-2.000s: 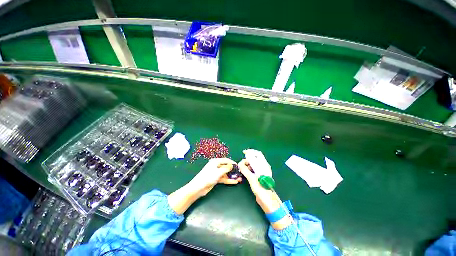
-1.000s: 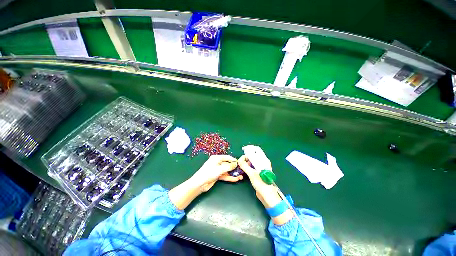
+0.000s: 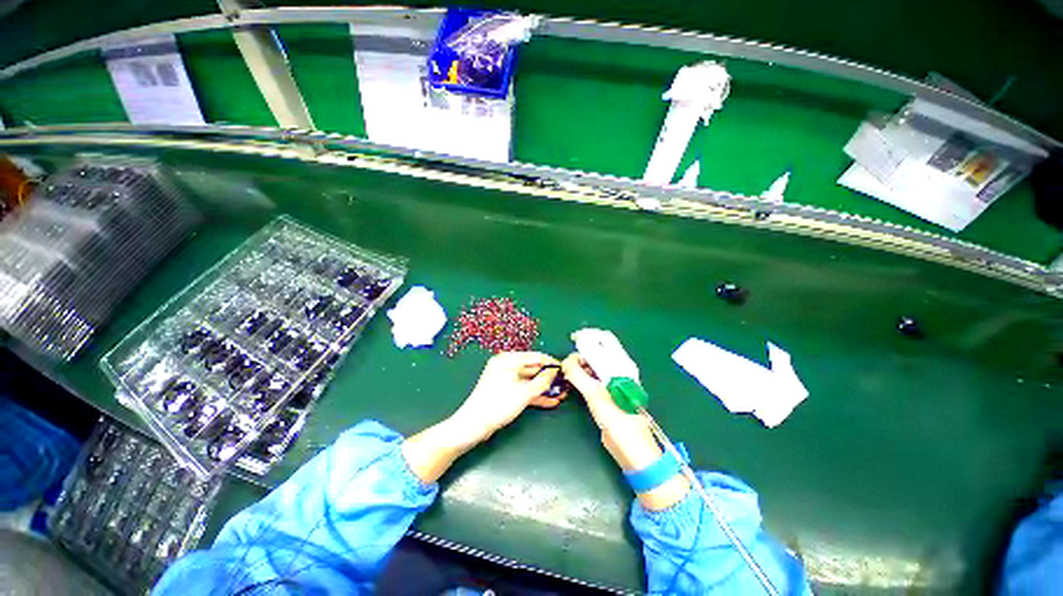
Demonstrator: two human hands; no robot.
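My left hand (image 3: 508, 391) holds a small glossy black housing (image 3: 557, 385), mostly hidden by the fingers. My right hand (image 3: 602, 403) is close beside it, its fingertips at the housing. It holds a white-barrelled syringe (image 3: 605, 354) with a green cap (image 3: 628, 395) at the rear; the tip is not clear to see. A thin clear hose (image 3: 713, 512) runs from the cap back over the right forearm. A loose pile of tiny red parts (image 3: 498, 325) lies just beyond my left hand. A clear blister tray (image 3: 259, 338) with black housings lies to the left.
A small white wipe (image 3: 416, 317) lies between tray and pile, a larger one (image 3: 746, 380) to the right. Two black housings (image 3: 731, 292) (image 3: 909, 327) lie farther right. Stacked trays (image 3: 88, 250) stand far left. A blue bin (image 3: 474, 54) is on the rear rail. A blue sleeve (image 3: 1037, 547) shows bottom right.
The two loose housings at the right have shifted left relative to the white wipe. The view has tilted slightly down. Both hands stay together at the held housing, with small finger movement.
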